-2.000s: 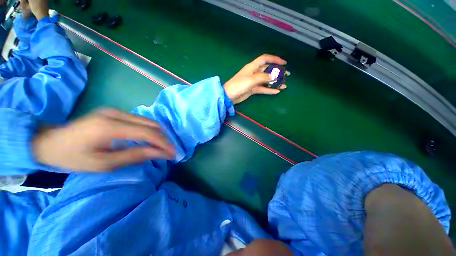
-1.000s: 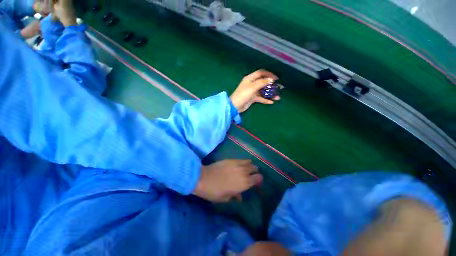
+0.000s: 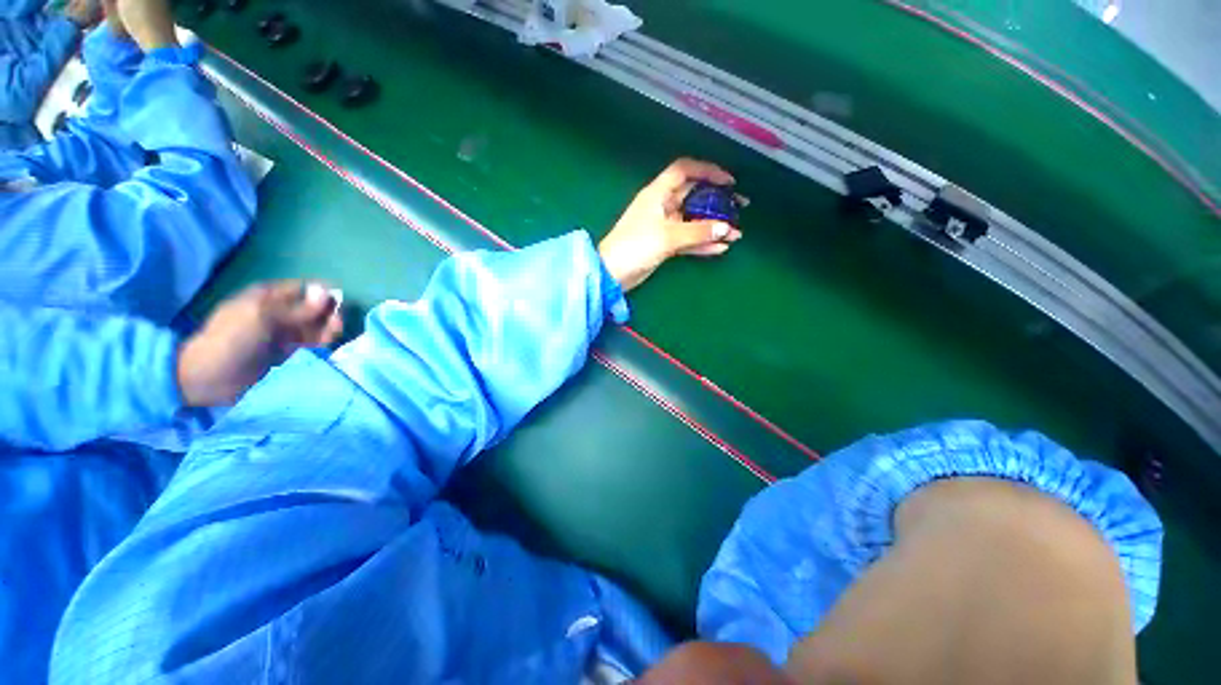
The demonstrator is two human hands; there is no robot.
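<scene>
A round dark unit point(image 3: 711, 204) with a purple-blue sheen is held over the green belt point(image 3: 522, 174). My left hand point(image 3: 666, 230) is closed around it, fingers above and thumb below, and partly covers its sides. The unit's face shows no bright white light. My right wrist point(image 3: 978, 575) comes out of a gathered blue cuff at the bottom right, close to the camera. The bottom edge cuts off that hand. Its fingers cannot be made out, nor whether they hold anything.
A silver rail point(image 3: 803, 147) carries a pink marker point(image 3: 730, 121), two black blocks point(image 3: 870, 187) and a crumpled white bundle point(image 3: 583, 24). Several dark units point(image 3: 321, 76) lie on the belt. Another person's hand point(image 3: 261, 335) is over the bench point(image 3: 589, 468), pinching something small and pale.
The neighbouring person's hand has drawn back left from over the near bench. The unit's bright white patch from two seconds ago is gone. My left hand still holds the unit, with little movement.
</scene>
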